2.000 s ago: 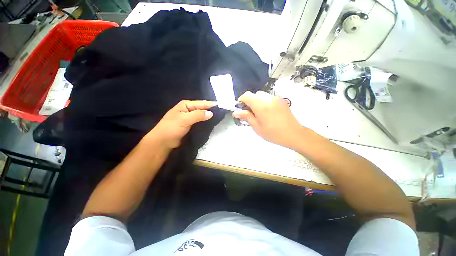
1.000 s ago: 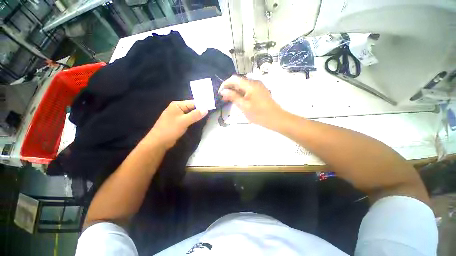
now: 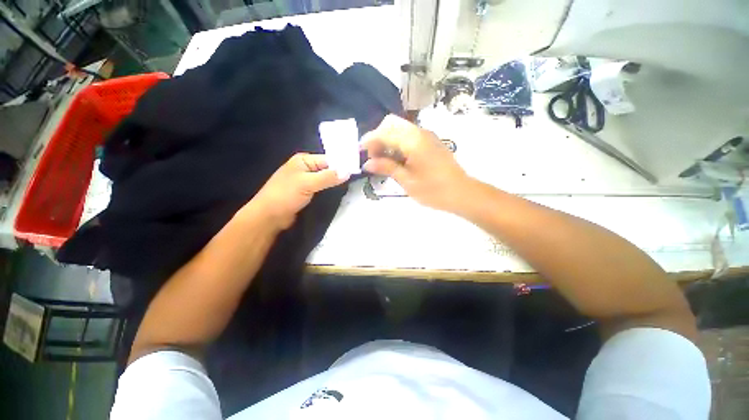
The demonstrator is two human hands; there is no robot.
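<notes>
The black garment [image 3: 222, 123] lies in a heap over the left of the white table and hangs over its front edge. My left hand [image 3: 297, 184] pinches the lower end of a white label [image 3: 340, 145], which stands up bright against the black cloth. My right hand [image 3: 411, 160] is just right of the label with its fingertips curled together at the label's right edge. A small dark piece shows between the two hands. What my right fingertips hold is too small and blurred to tell.
The sewing machine head [image 3: 526, 29] stands at the back. Behind my right hand lie a plastic bag of dark pieces [image 3: 504, 89], black-handled scissors [image 3: 577, 107] and a long grey bar [image 3: 612, 151]. A red basket [image 3: 51, 176] stands far left.
The view has shifted. Both hands were close together at the label's lower end, then my right hand moved off to its right side. My left hand still pinches the label.
</notes>
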